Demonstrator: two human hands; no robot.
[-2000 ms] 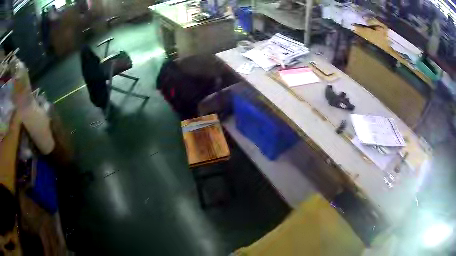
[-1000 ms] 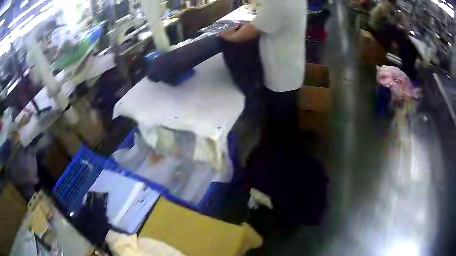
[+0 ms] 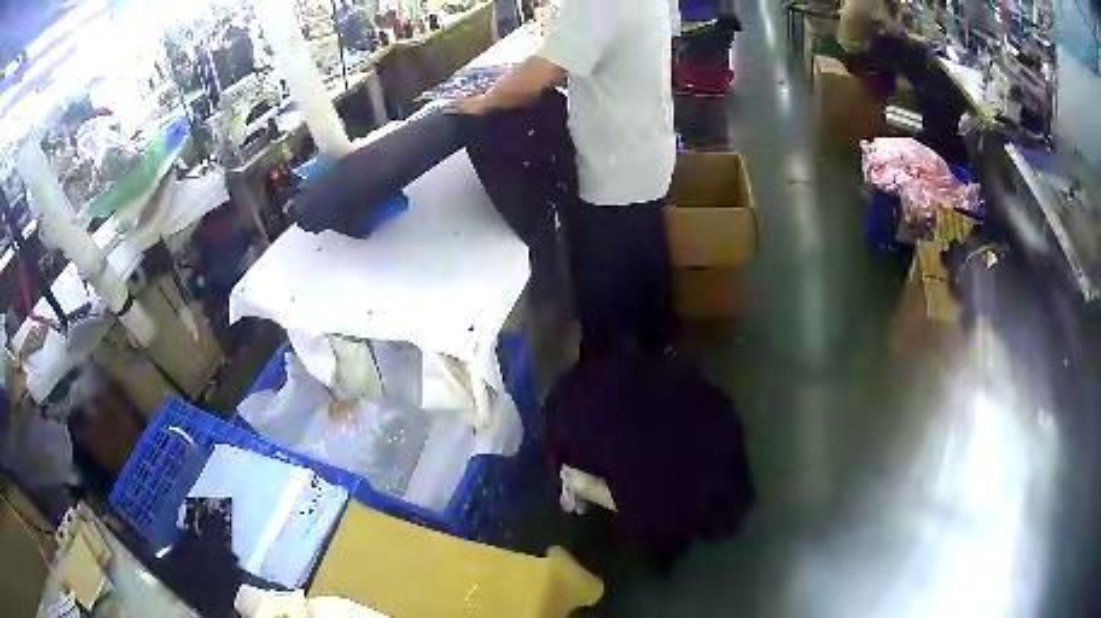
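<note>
Neither of my hands is in the picture. Nearest in front of me, a blue plastic crate [image 3: 497,483] holds clear plastic wrapping [image 3: 362,441] and has a white cloth [image 3: 386,272] spread above it. A yellow cloth or board [image 3: 447,567] lies at the bottom edge. Left of it, light blue sheets or pieces [image 3: 272,513] lie by a lattice-sided blue crate [image 3: 151,465]. A dark piece [image 3: 211,549] hangs over them.
A person in a white shirt [image 3: 622,109] stands beyond, handling dark fabric [image 3: 392,163]. A dark purple heap [image 3: 652,453] is low at centre. Open carton [image 3: 712,229] and pink fabric [image 3: 914,173] stand along the green aisle [image 3: 785,350]. Another person [image 3: 869,24] is far back.
The view has swung from the desk, stool and folding chair to the crates and aisle. Since the last earlier frame, the crates and person sit slightly further left, and more aisle shows.
</note>
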